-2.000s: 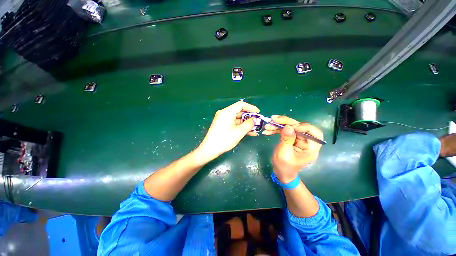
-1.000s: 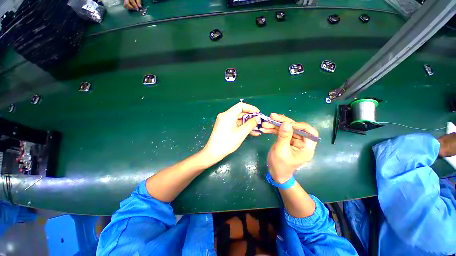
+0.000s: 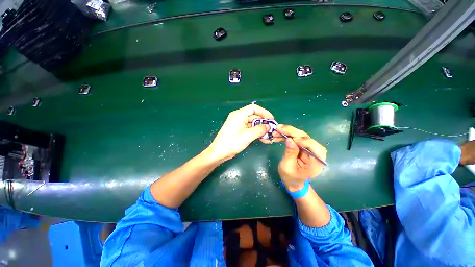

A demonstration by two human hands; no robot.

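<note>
A small white, silver and black electronic module (image 3: 265, 128) is held between the thumb and fingers of my left hand (image 3: 237, 134), just above the green surface (image 3: 125, 135). My right hand (image 3: 302, 159) holds thin dark tweezers (image 3: 307, 150) slanting down to the right, with their upper end at the module's right side. The exact tip contact is too small to tell. A blue band (image 3: 297, 190) is around my right wrist. My fingers hide part of the module.
Similar modules (image 3: 235, 76) lie in a row beyond my hands, with darker ones (image 3: 220, 34) farther back. A solder wire reel (image 3: 384, 114) stands at right near a slanting metal upright (image 3: 416, 52). A black box (image 3: 54, 156) is at left. Another person's blue sleeve (image 3: 427, 182) is at right.
The modules on the green surface have shifted left. The tweezers are tilted more steeply, and my right hand has moved slightly left. My left hand still holds the module in about the same place.
</note>
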